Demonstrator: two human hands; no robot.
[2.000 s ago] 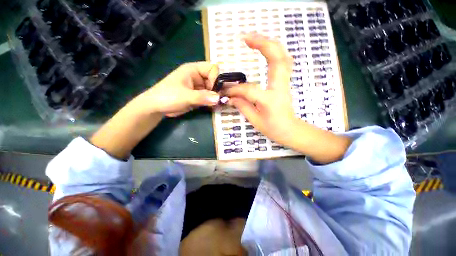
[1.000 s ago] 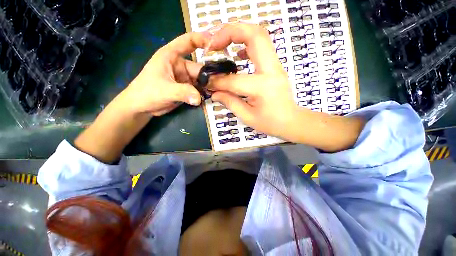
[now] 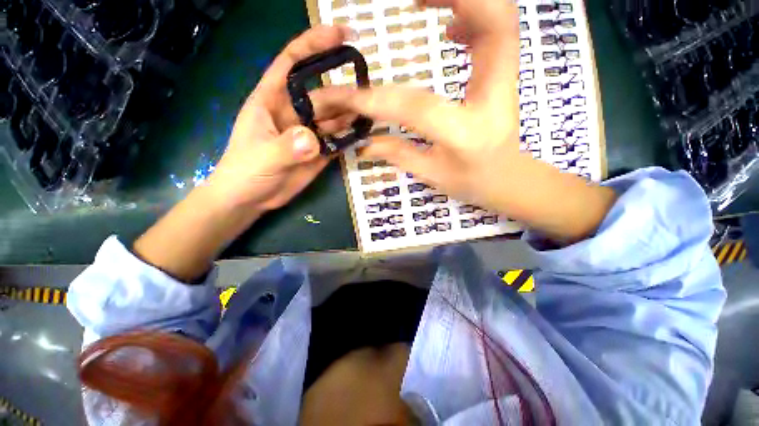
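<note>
A black rounded-square frame [image 3: 300,106] with an open centre is held up above the bench, its opening facing me. My left hand [image 3: 270,137] grips its left and lower edge between thumb and fingers. My right hand [image 3: 466,125] is at the frame's lower right corner, with fingers around or just behind that edge; it is slightly blurred. The white sheet [image 3: 433,237] lies below my right hand, with columns of small bow-tie shapes, dark to the right and near the front edge, pale tan at the upper left. I cannot tell if an adhesive piece is in the fingers.
Clear blister trays with black parts lie at the left [image 3: 75,108] and the right [image 3: 699,100]. Blue specks [image 3: 200,176] and a tiny pale scrap [image 3: 311,219] lie on the dark green bench [image 3: 275,233]. The bench's front edge runs just before my body.
The frame has turned from nearly edge-on to face me, its opening now visible. My right hand's upper fingers have lifted away from my left hand. The view has shifted since the first frame.
</note>
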